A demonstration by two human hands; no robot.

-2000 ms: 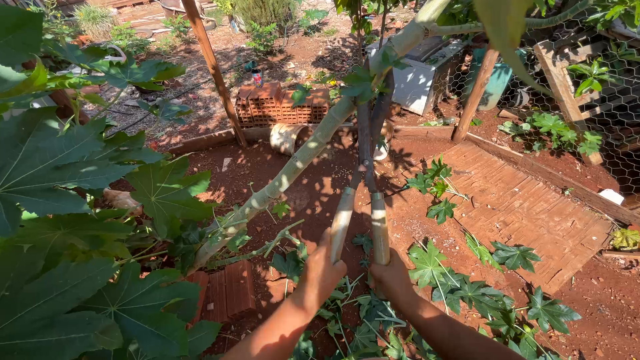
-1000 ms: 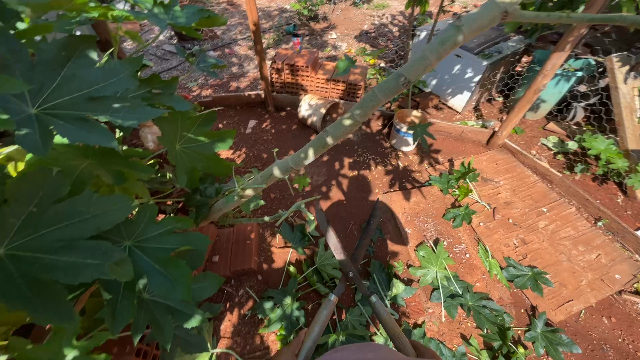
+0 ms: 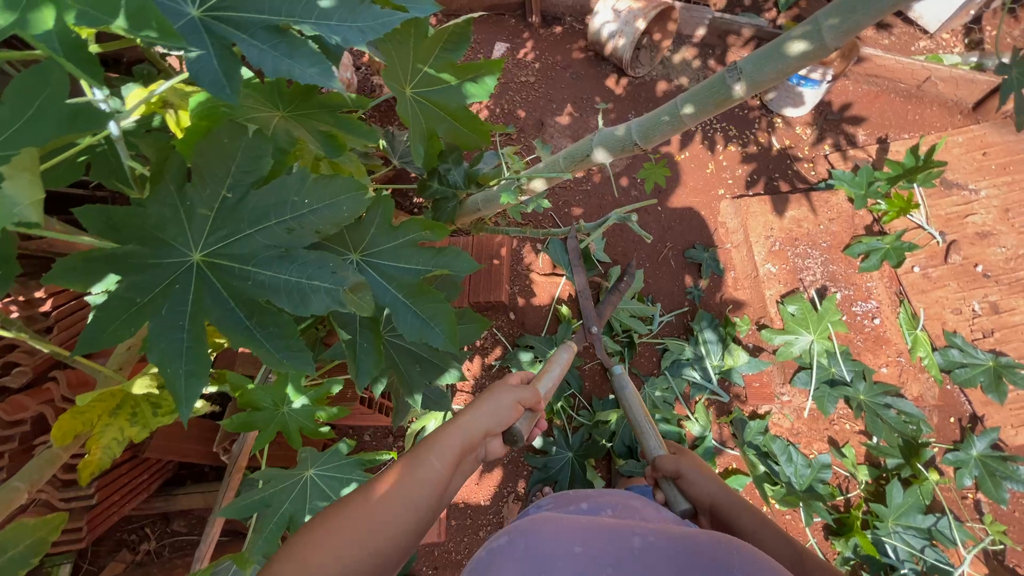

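Hedge shears (image 3: 592,328) with two wooden handles are held low in front of me, their rusty blades partly open. My left hand (image 3: 512,412) is closed around the left wooden handle. Around the lower part of the right handle is my right hand (image 3: 684,480), near my clothed torso. The left blade's tip lies at or just under a thin cut green side branch (image 3: 576,230); whether they touch, I cannot tell. A thick pale green stem (image 3: 680,116) slants up to the right beyond the blades. Large lobed leaves (image 3: 200,248) fill the left side.
Cut leafy stems (image 3: 872,400) litter the red soil at the right and below the shears. Hollow bricks (image 3: 488,268) lie by the stem's base, stacked roof tiles (image 3: 104,504) at lower left. A dirty bucket (image 3: 632,36) and a white container (image 3: 796,92) stand beyond.
Both hands and the shears have come down from the upright dark stems, where they were two seconds ago, to near the low side branch. The view has tilted down.
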